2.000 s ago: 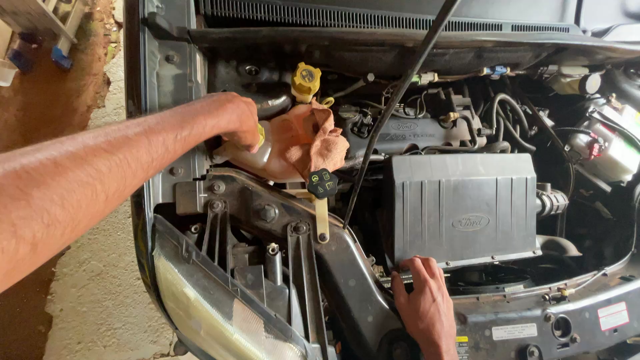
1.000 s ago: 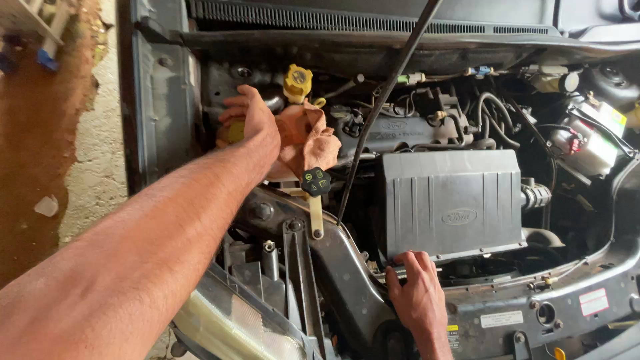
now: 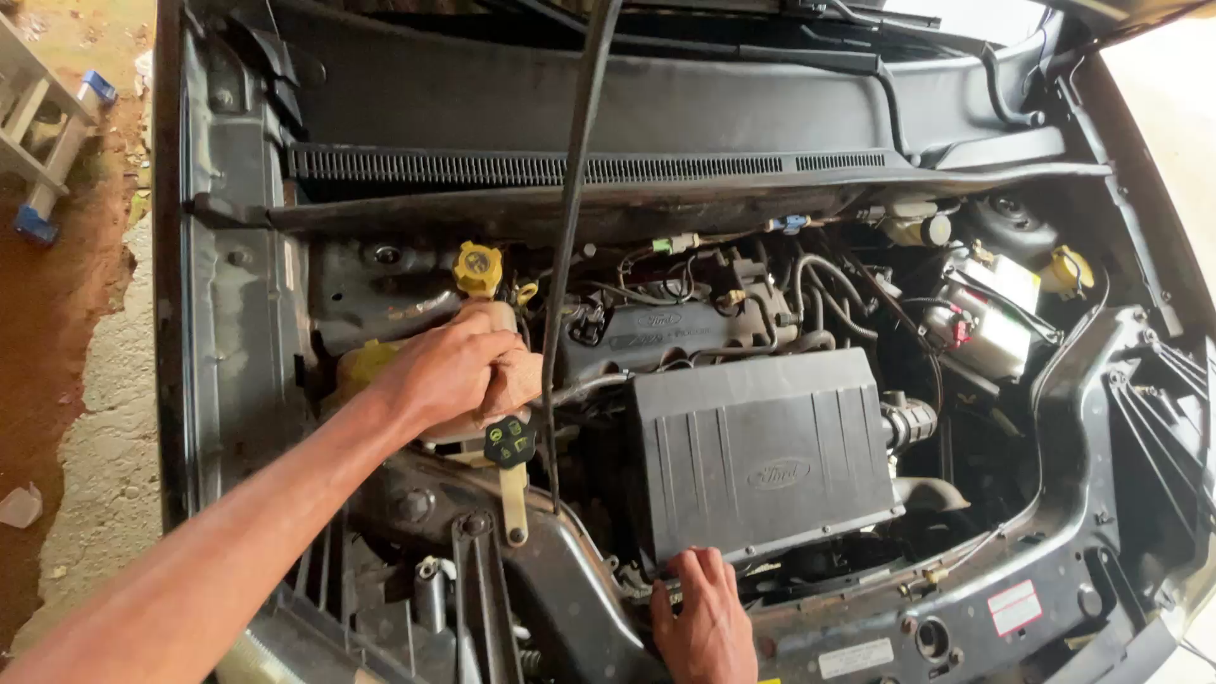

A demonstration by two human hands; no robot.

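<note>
In the engine bay's left part, my left hand [image 3: 456, 366] grips a crumpled pinkish-brown cloth [image 3: 513, 382] that lies over a pale plastic reservoir. Just above the hand stands a yellow ribbed cap [image 3: 477, 269]; a second yellow cap [image 3: 369, 363] is partly covered by my wrist. Below the cloth is a black cap with green symbols [image 3: 510, 441]. My right hand [image 3: 705, 608] rests its fingertips at the lower front edge of the black Ford air filter housing [image 3: 760, 456], with no object visible in it.
A black hood prop rod [image 3: 570, 228] rises through the bay between my left hand and the housing. The Ford engine cover [image 3: 665, 328] lies behind the housing. A battery [image 3: 988, 309] sits at the right. Part of a stepladder [image 3: 43, 123] stands on the ground at the far left.
My left hand has moved from the yellow cap at the left onto the cloth and closed on it. My right hand stays at the housing's front edge. The view now takes in more of the car.
</note>
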